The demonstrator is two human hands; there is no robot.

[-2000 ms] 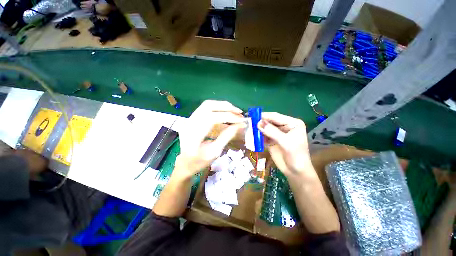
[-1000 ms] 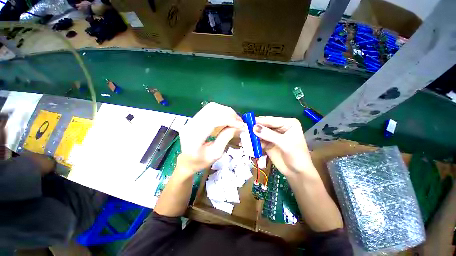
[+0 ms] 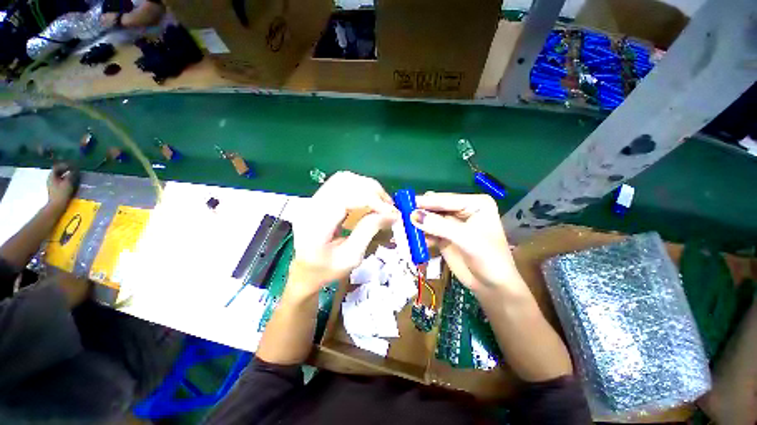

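Observation:
A blue battery pack (image 3: pixel 411 227) is held upright, slightly tilted, between my two bare hands above the open carton tray (image 3: pixel 378 366). My right hand (image 3: pixel 465 236) pinches it with thumb and finger from the right. My left hand (image 3: pixel 336 232) has its fingertips against its upper left side; a bit of white shows between them, and whether those fingers grip a pad cannot be told. Red and yellow lead wires run down from the pack to a small circuit board (image 3: pixel 424 316) hanging over the tray. White adhesive pads (image 3: pixel 369 303) lie in a loose pile in the tray.
A green conveyor belt (image 3: pixel 373 137) with spaced battery packs crosses behind my hands. A chipped white post (image 3: pixel 614 137) slants at right. A bubble-wrap packet (image 3: pixel 627 324) lies right of the tray, PCB panels (image 3: pixel 465 332) beside it. Another person's hand (image 3: pixel 60 184) is at left.
The pack has shifted slightly left and its board hangs lower and clearer than at first. Packs on the belt have moved left. The other person's hand has come into view at left.

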